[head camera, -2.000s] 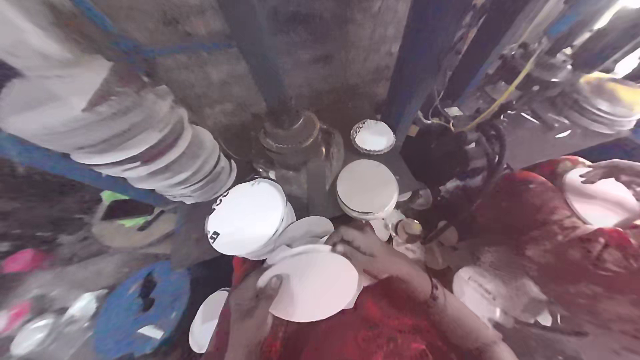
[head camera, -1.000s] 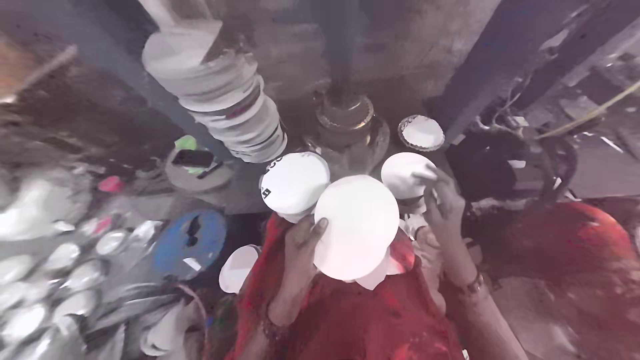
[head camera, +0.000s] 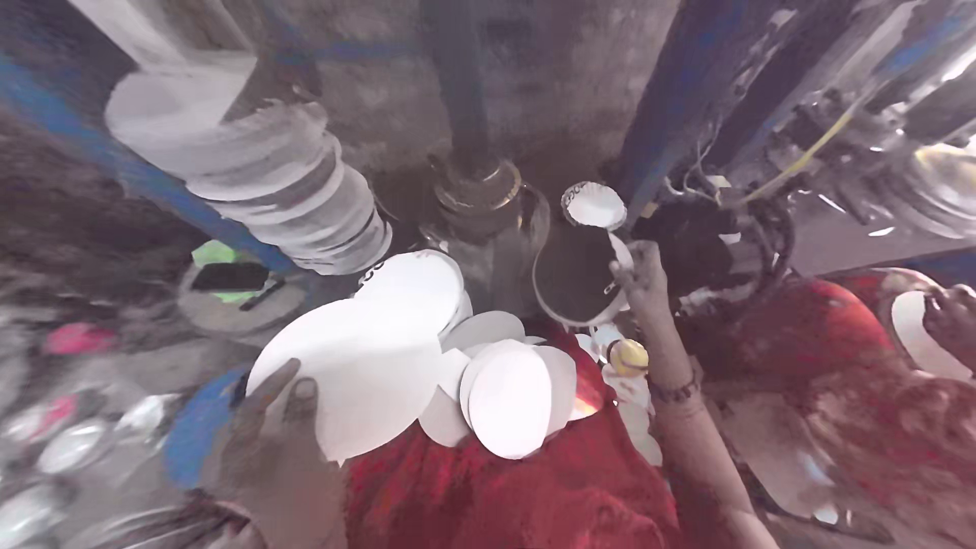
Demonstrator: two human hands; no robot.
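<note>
My left hand (head camera: 286, 427) grips a large white paper sheet with rounded edges (head camera: 358, 374) at its lower left, thumb and finger on the edge. My right hand (head camera: 640, 278) is at the rim of a round, dark-centred die with a pale edge (head camera: 576, 278); its fingers touch a thin white strip there, and whether they hold it is unclear. White round paper discs (head camera: 511, 400) lie overlapped on the red cloth over my lap. A stack of white discs with black print (head camera: 419, 286) stands behind the sheet.
A tall stack of pale discs (head camera: 290, 191) leans at upper left. A metal machine part (head camera: 480, 191) stands behind the die, beside a small printed paper bowl (head camera: 595, 206). A phone (head camera: 229, 277) lies on a round surface. Another person's hand (head camera: 953, 320) is at right.
The round white disc held in front of me a second ago is no longer in that place. My left hand is lower and farther left, with a large sheet. The dark-centred round piece now shows near my right hand.
</note>
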